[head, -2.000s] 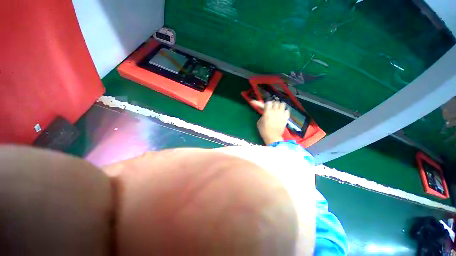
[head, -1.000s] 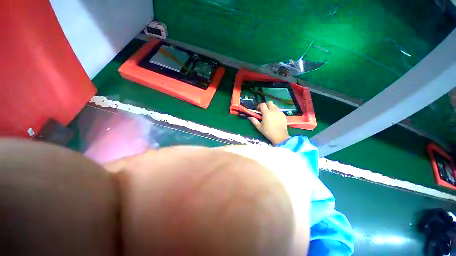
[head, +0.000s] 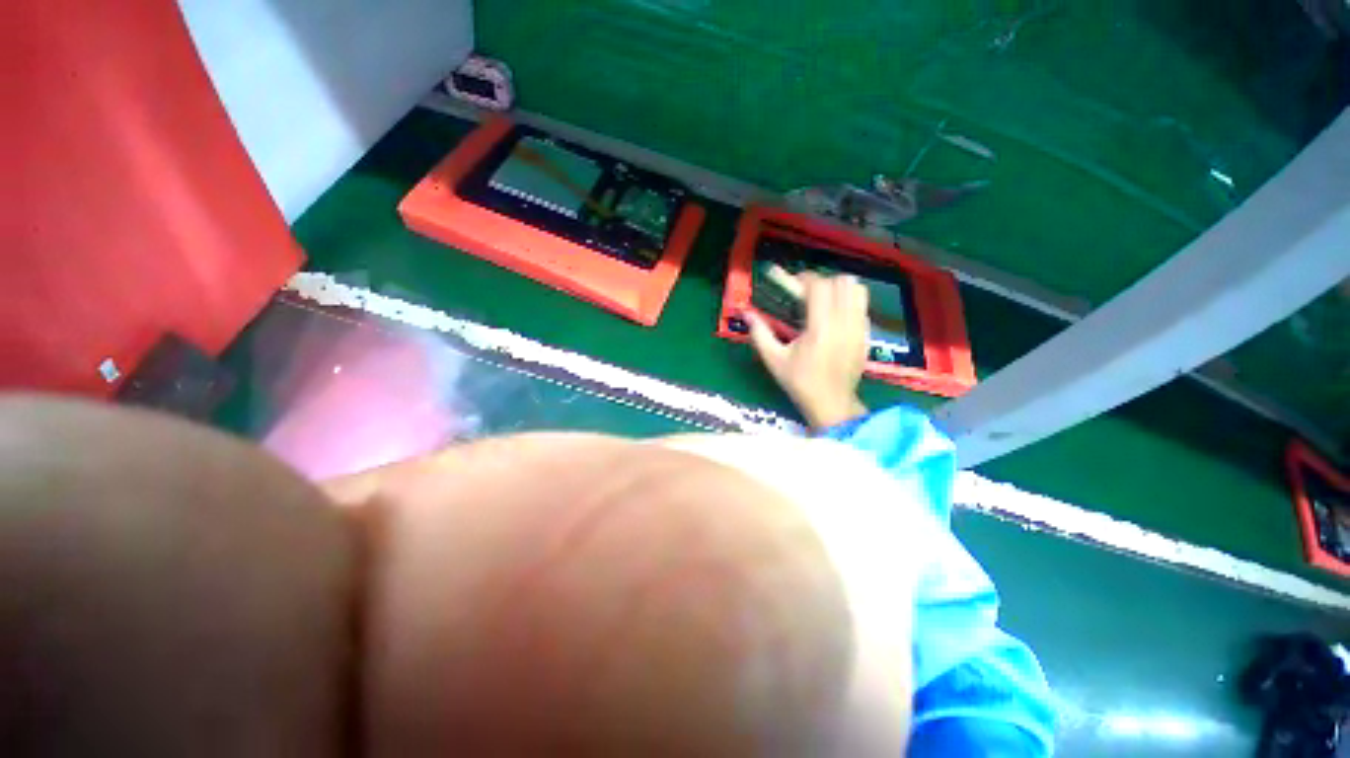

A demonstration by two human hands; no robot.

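Observation:
An opened tablet (head: 893, 314) with a dark board and a pale battery lies in a red-orange tray (head: 943, 329) right of the centre, on the green belt. My right hand (head: 832, 344), in a blue sleeve, is over the tablet's left part. Its fingers point up and left, and its thumb is spread apart near the tray's front edge. No held thing shows, but the fingertips are too small to tell about a tiny piece. The hand hides part of the board. No clear left hand shows.
Another trayed tablet (head: 570, 197) lies to the left, and one (head: 1321, 508) is cut off at the right. A large blurred skin-toned shape fills the lower left. A red panel (head: 133, 193), dark block (head: 178, 379) and curved grey bar (head: 1155, 304) also show.
The tray under my right hand was tilted two seconds ago, then turned more level; it now sits slightly right of that. My fingers have spread and reach farther over the tablet.

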